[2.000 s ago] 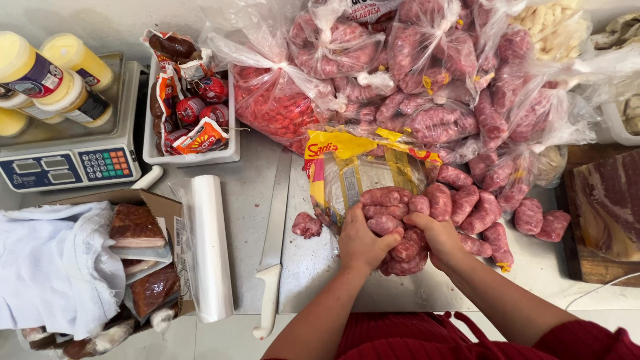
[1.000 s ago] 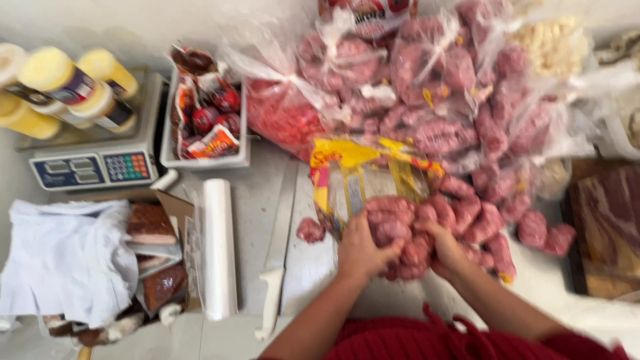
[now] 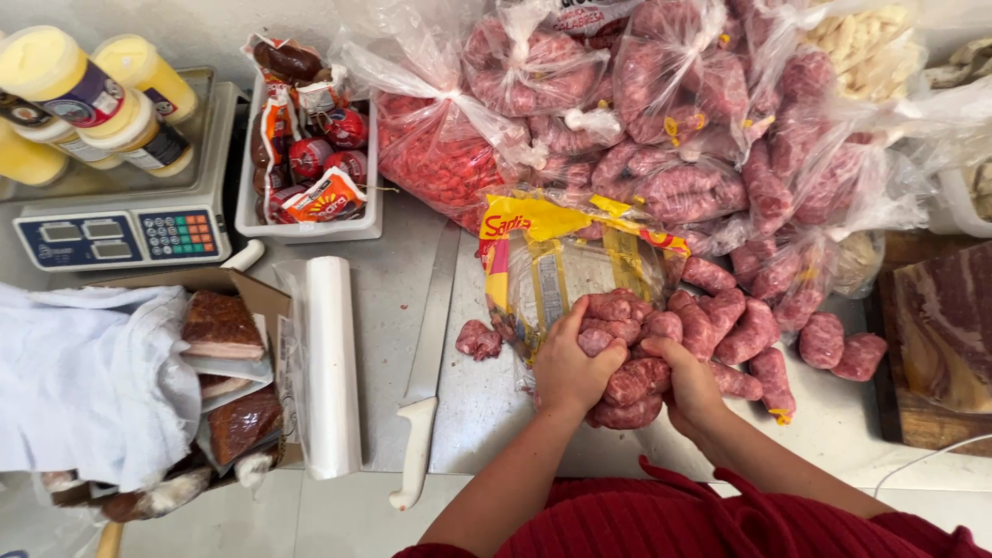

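Note:
Both hands cup a bunch of raw sausage links (image 3: 632,380) low on the metal counter. My left hand (image 3: 577,364) grips it from the left side, fingers over the upper links. My right hand (image 3: 686,376) closes round its right side. Just above the bunch lies a printed clear and yellow plastic bag (image 3: 570,271), with its lower part hidden behind the links. More loose sausages (image 3: 744,329) lie to the right of my right hand. A small lump of sausage meat (image 3: 479,341) sits left of the bag.
A long white-handled knife (image 3: 426,387) and a plastic roll (image 3: 333,364) lie at left. Behind stand a digital scale (image 3: 124,236), a white bin (image 3: 310,231) of packaged meats and several bagged sausages (image 3: 682,186). A cardboard box (image 3: 260,294) is at left, a wooden board (image 3: 907,403) at right.

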